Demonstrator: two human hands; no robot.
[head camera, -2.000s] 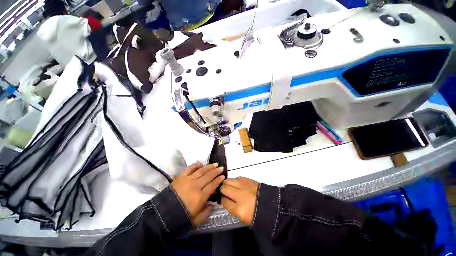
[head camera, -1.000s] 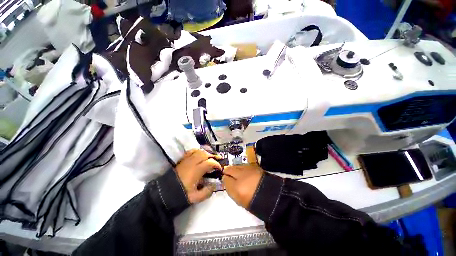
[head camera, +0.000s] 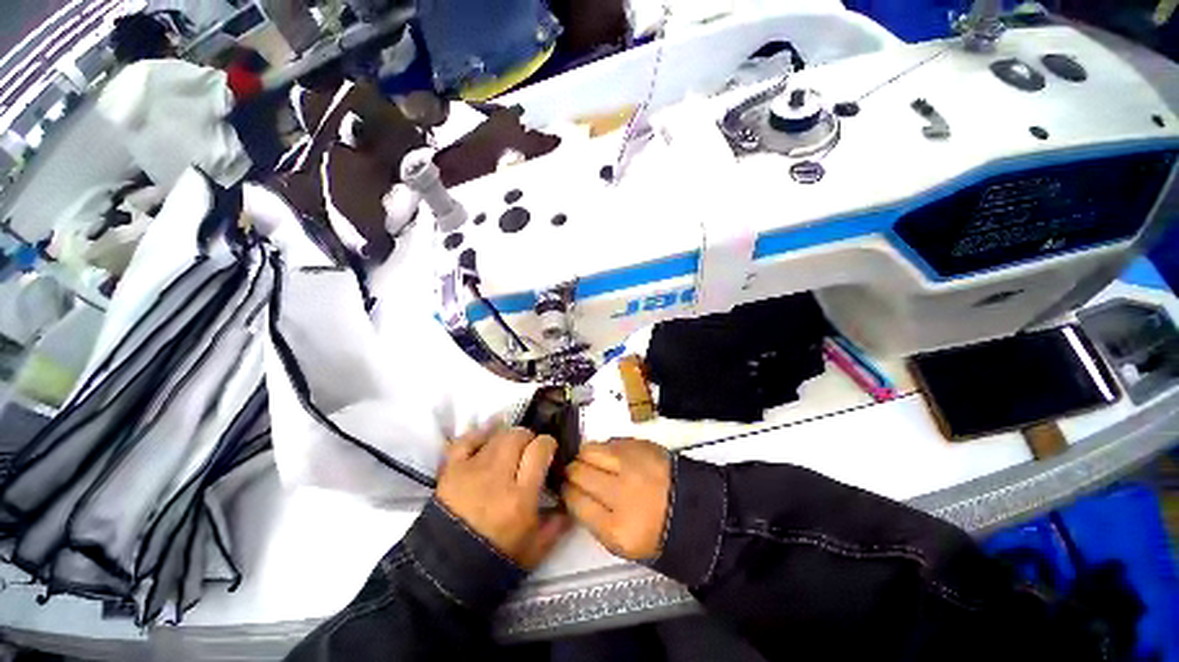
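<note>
A small black piece (head camera: 553, 420) lies just in front of the presser foot and needle (head camera: 564, 369), on the edge of a white garment panel (head camera: 339, 433) with black edging. My left hand (head camera: 498, 489) grips the piece's left side, fingers bent. My right hand (head camera: 623, 494) pinches its right side. The fingertips nearly meet and hide the piece's lower part. The white sewing machine (head camera: 672, 246) with a blue stripe stands behind my hands.
A panel bundle (head camera: 142, 414) lies left. Black cut pieces (head camera: 737, 362), a tan block (head camera: 636, 391), pens (head camera: 859, 370) and a smartphone (head camera: 1015, 382) lie right. Brown-and-white fabric (head camera: 356, 162) lies behind.
Both hands have moved slightly back from the needle toward the table's front edge, and more of the black piece shows between them. The camera view has also shifted.
</note>
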